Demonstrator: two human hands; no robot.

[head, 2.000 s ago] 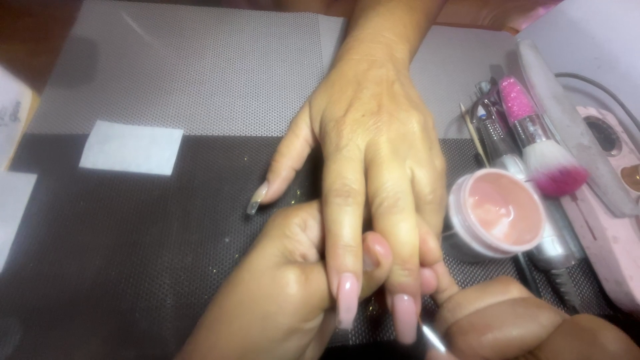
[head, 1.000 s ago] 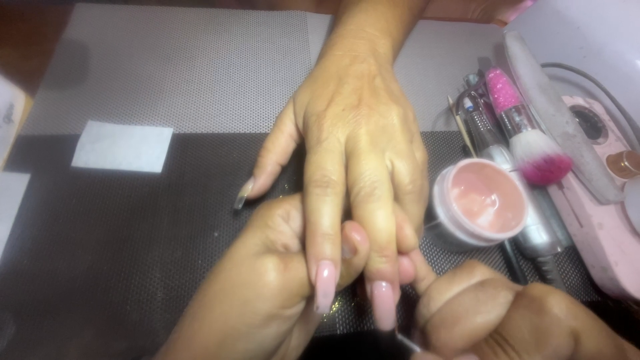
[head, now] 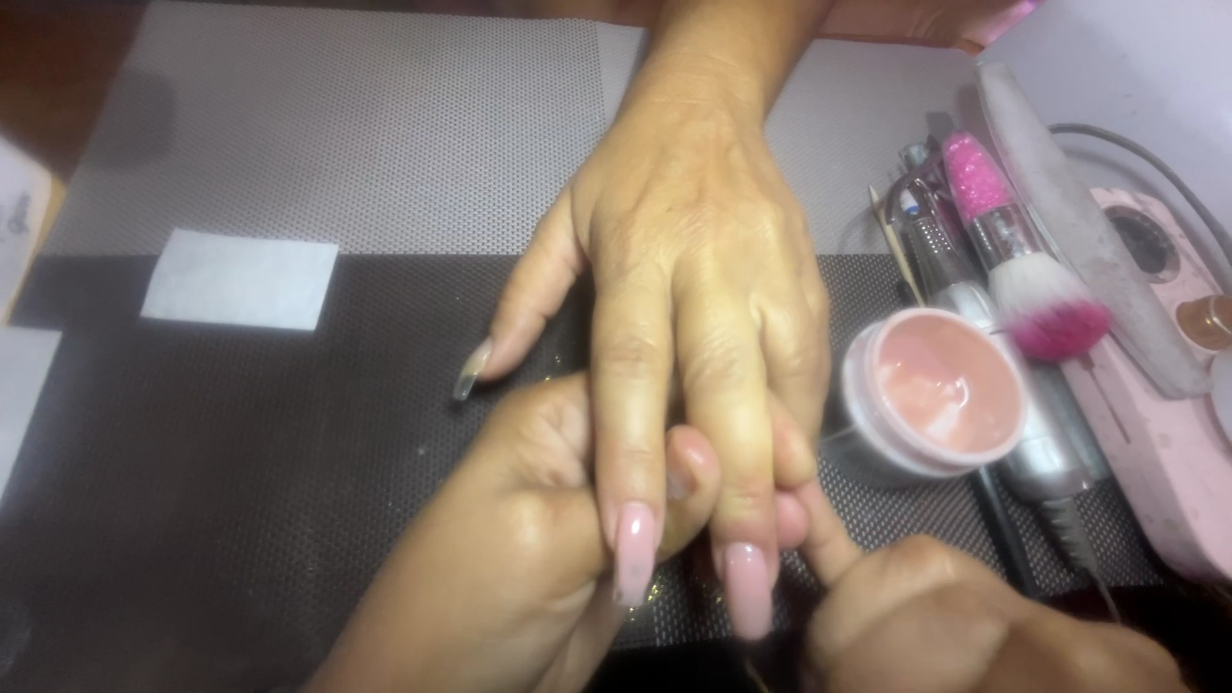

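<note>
Another person's hand lies palm down, with long pink nails on two fingers and a clear tip on the thumb. From below, my left hand clasps those fingers, its thumb between the two pink-nailed ones. Low on the right, my right hand is curled, one finger extended to touch the held fingers. A thin tool, mostly hidden, shows its tip just under the pink nail nearer my right hand. Beside the other person's hand stands an open jar of pink gel.
Right of the jar lie a pink-and-white fluffy brush, a grey nail file, a silver handpiece with a cord, a wooden stick and a pink device. A white wipe lies on the dark mesh mat at left.
The slim tool by my right hand showed more of its shiny length earlier; now only a faint tip shows. My left hand keeps its clasp on the other person's fingers.
</note>
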